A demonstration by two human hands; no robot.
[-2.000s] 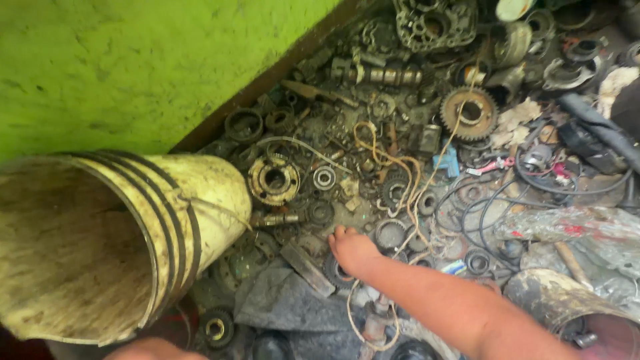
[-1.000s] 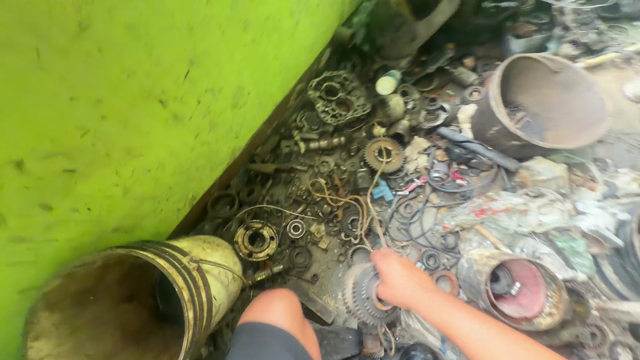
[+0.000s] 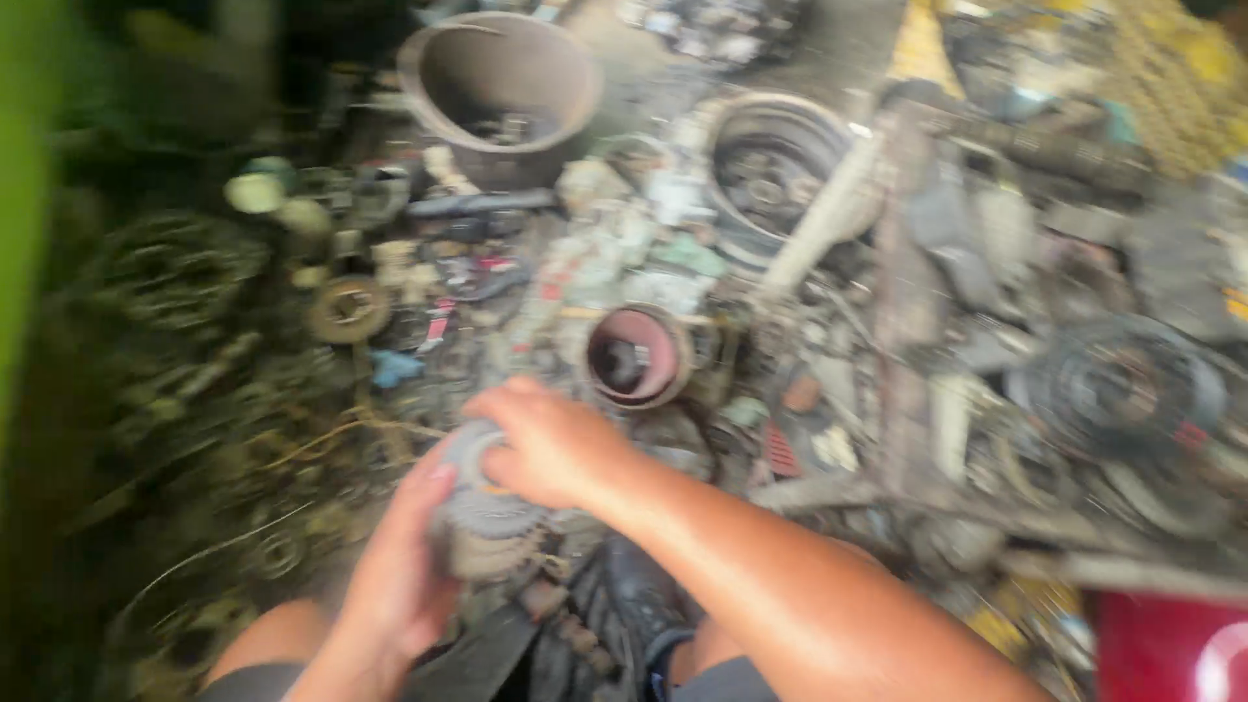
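A grey toothed metal gear [image 3: 497, 512] is between my hands at the lower middle of the blurred head view. My right hand [image 3: 546, 439] grips its upper rim, with fingers over the top and the thumb near the centre hole. Against the gear's left side lies my left hand [image 3: 405, 546], its fingers along the edge. Below the gear shows another rounded part, too blurred to name. A tan cord [image 3: 366, 419] runs just left and above, near a brown gear [image 3: 349, 309] and a blue piece [image 3: 396, 368].
Beyond my hands stand a small can with a reddish inside [image 3: 636, 357], a large bucket [image 3: 502, 93] and a wheel rim [image 3: 770, 175] holding parts. A rusty metal bar [image 3: 902, 322] crosses the scrap at right. A red object [image 3: 1160, 648] is at the lower right corner.
My left hand has come to the gear, which my right hand alone held one second ago. Two seconds ago my right hand was among the parts on the ground. The view has swung right.
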